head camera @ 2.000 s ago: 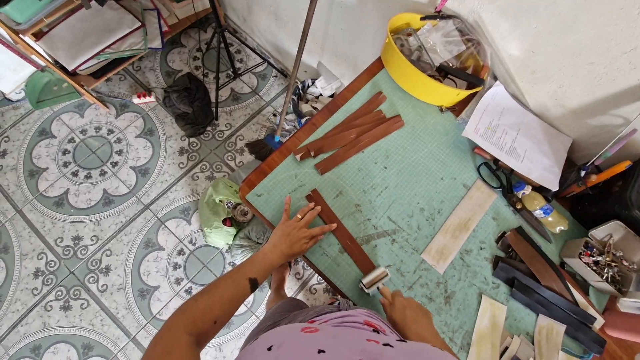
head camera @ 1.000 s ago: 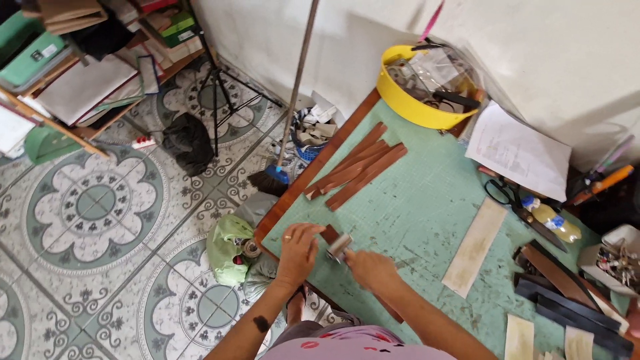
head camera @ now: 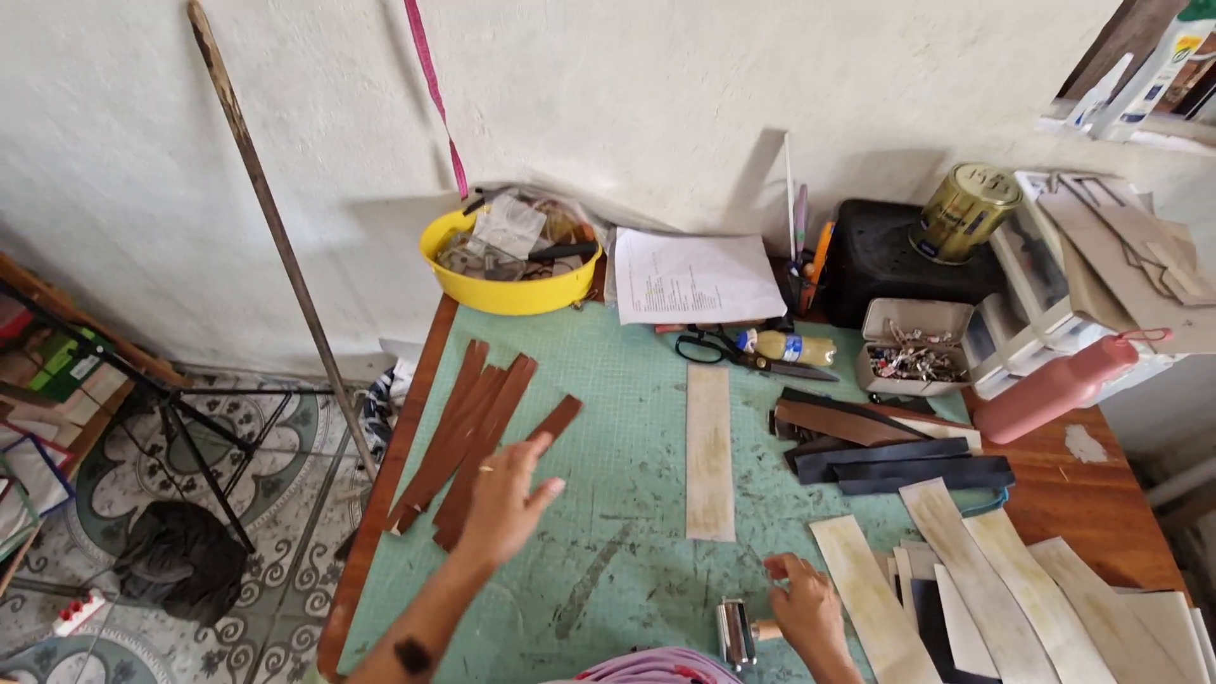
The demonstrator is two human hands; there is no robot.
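Observation:
My left hand (head camera: pixel 510 496) touches the near end of a brown leather strip (head camera: pixel 556 425), beside several more brown strips (head camera: pixel 483 432) at the left of the green cutting mat (head camera: pixel 617 475). Near the front edge lies a metal hand roller (head camera: pixel 737 631) with a wooden handle. My right hand (head camera: pixel 803 598) is just over the handle's end, fingers curled; whether it grips the handle is unclear. A pale strip (head camera: pixel 711 456) lies lengthwise between the hands, further back.
Right of the mat's middle lie dark strips (head camera: pixel 902 465) and pale strips (head camera: pixel 1026 589). Along the back stand a yellow basin (head camera: pixel 513 293), printed paper (head camera: pixel 696 275), scissors (head camera: pixel 788 369), a small bottle (head camera: pixel 798 348), a metal box of hardware (head camera: pixel 914 380) and a pink bottle (head camera: pixel 1054 389).
The brown strip that lay under the roller is now by the other brown strips, at my left hand. My hands have moved apart. The view has swung up toward the wall.

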